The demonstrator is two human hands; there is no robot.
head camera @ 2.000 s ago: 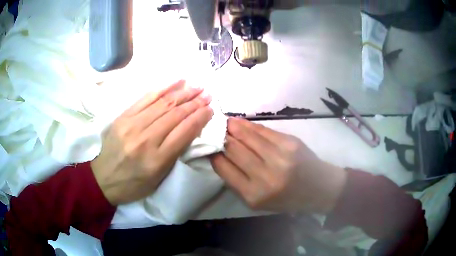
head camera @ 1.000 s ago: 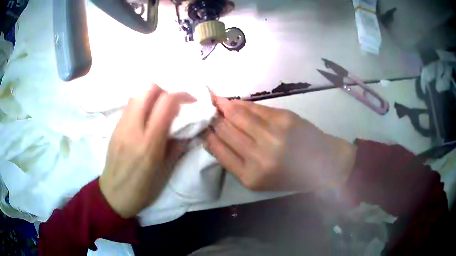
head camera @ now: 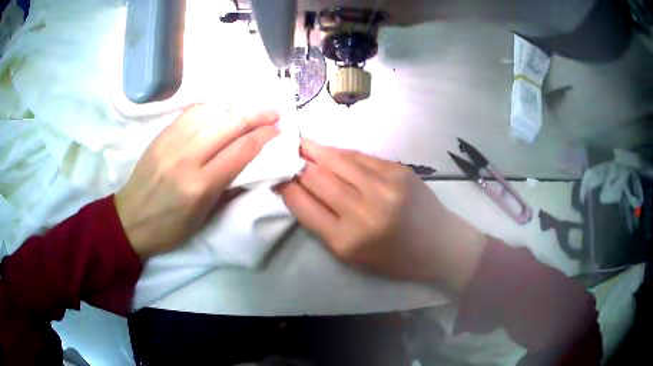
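White garment fabric (head camera: 250, 214) lies bunched in front of the sewing machine, its edge running up toward the needle area (head camera: 286, 74). My left hand (head camera: 193, 171) lies on the fabric with fingers stretched toward the needle, pressing on it. My right hand (head camera: 358, 207) pinches the fabric's right edge between thumb and fingers, just below the needle area. The machine head (head camera: 276, 28) is at the top; strong glare hides the presser foot's detail. A round metal plate (head camera: 309, 75) and a cream ribbed knob (head camera: 349, 83) sit right of the needle.
A blue-grey rounded bar (head camera: 152, 53) stands left of the needle. White cloth (head camera: 43, 157) is heaped at left. Pink-handled thread snips (head camera: 494, 182), a dark tool-like shape (head camera: 562, 232) and a dark container (head camera: 608, 221) are at right. Banded white labels (head camera: 528, 89) lie upper right.
Since one second ago, the machine and table have shifted right and down in view. My left fingers now lie flatter on the fabric, whose edge now reaches the needle area. My right hand still pinches the fabric.
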